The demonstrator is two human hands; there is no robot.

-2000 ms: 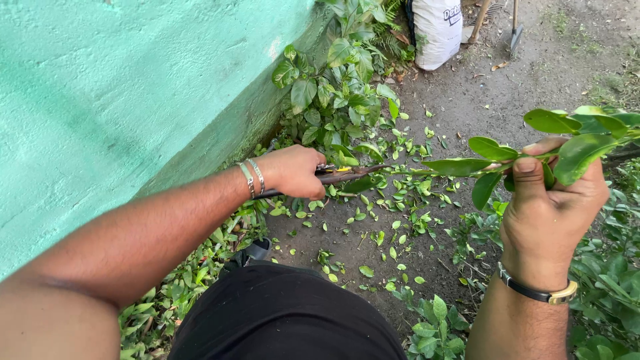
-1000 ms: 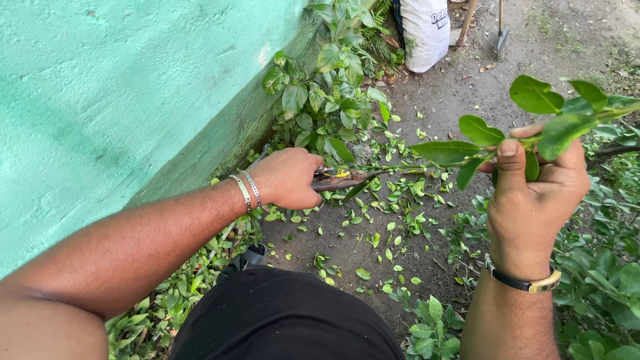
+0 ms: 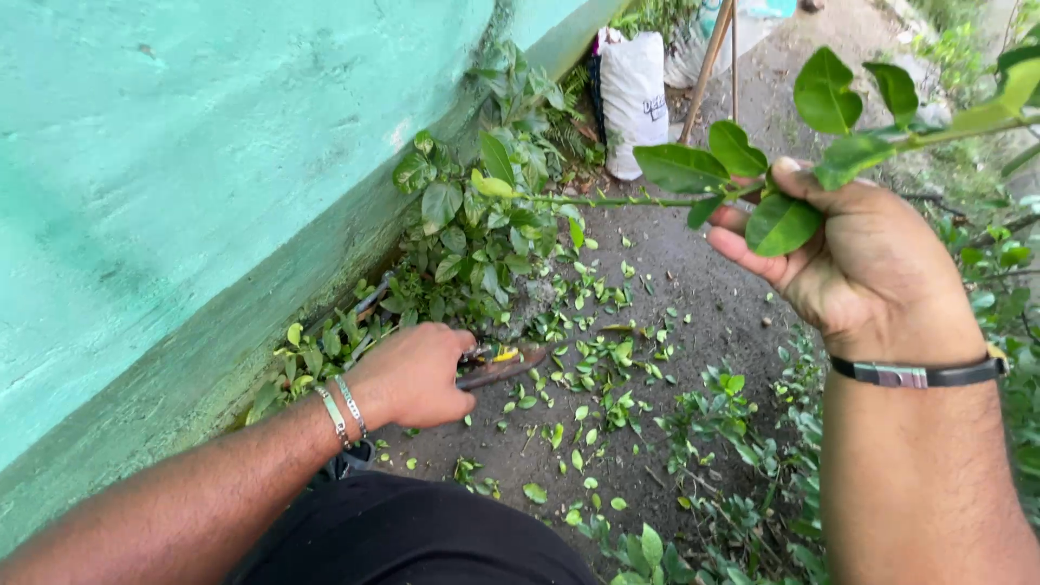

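My left hand [image 3: 426, 374] is closed around the handles of pruning shears [image 3: 508, 367], whose dark, rusty blades point right, over the ground. My right hand [image 3: 845, 252] holds a green leafy branch [image 3: 934, 142] between thumb and fingers, palm turned up. From those fingers a thin stem [image 3: 617, 201], set with short stubs along it, runs left to a few leaves at its tip. The stem lies well above the shears and apart from them. Part of the shears is hidden inside my left hand.
A turquoise wall [image 3: 203, 162] runs along the left, with a leafy plant [image 3: 479, 219] at its foot. Farther off stand a white sack [image 3: 635, 106] and wooden poles [image 3: 708, 69]. Cut leaves [image 3: 621, 353] litter the dirt. Shrubs [image 3: 731, 414] grow at the lower right.
The shears were at the branch in the earlier frames; now they are apart from it. My right hand has turned palm up, and the stubbed stem now shows against the background.
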